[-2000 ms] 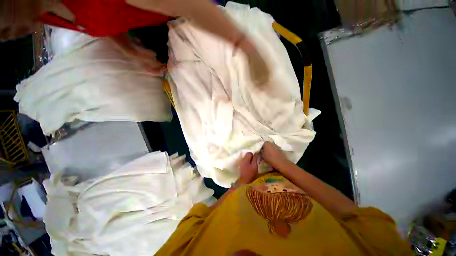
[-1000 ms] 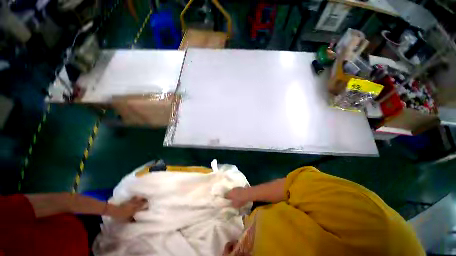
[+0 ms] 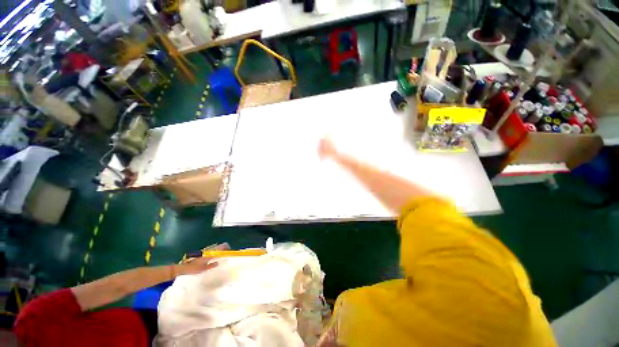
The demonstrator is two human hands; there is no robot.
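Note:
My right hand (image 3: 327,148) is stretched out over the white table. It is blurred, and its fingers cannot be made out; I see nothing clearly in it. My left hand is not visible. The heap of white garments (image 3: 234,298) lies in the cart at the bottom, left of my yellow-sleeved body. Part of the cart's yellow frame (image 3: 234,253) shows at the heap's far edge.
Another person's hand (image 3: 197,266), red sleeve behind it, rests on the heap's left edge. The white table (image 3: 271,196) carries a yellow-topped clear bag (image 3: 453,129) at right. A box of thread spools (image 3: 556,146) stands beyond. A trolley (image 3: 266,93) stands behind.
My right hand has left the garment heap and moved up over the white table. The view has shifted, with the heap lower. The other person's hand is now at the heap's far left edge.

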